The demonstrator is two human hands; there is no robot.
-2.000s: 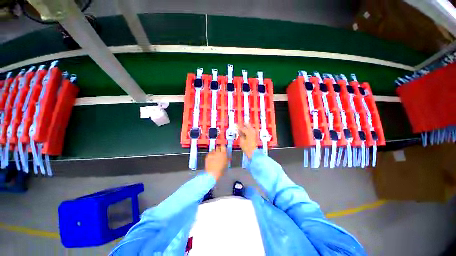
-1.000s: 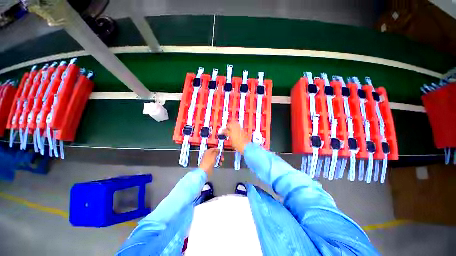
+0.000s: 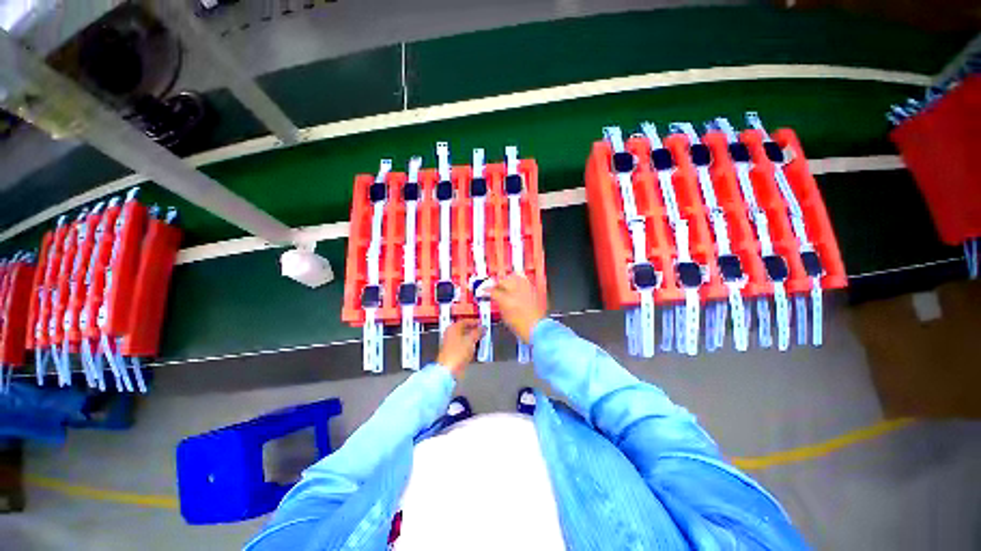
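A red-orange tray in front of me holds two rows of smartwatches with pale straps hanging over its near edge. My right hand is at the tray's near right, its fingers on the fourth near-row watch from the left. Something white shows by the fingertips; whether it is a wipe or part of the watch is unclear. My left hand is just below the tray's near edge, by the strap ends of the third and fourth watches. Its fingertips are too small to show a grip. The fifth near-row watch is hidden by my right hand.
Another loaded red tray stack stands to the right, with a red block beyond it. More loaded trays are at the left. A white lump lies by the metal post. A blue stool stands on the floor.
My right hand has moved from the third near-row watch to the fourth. The third watch now shows a dark face. My left hand stays near the strap ends. The camera view has shifted.
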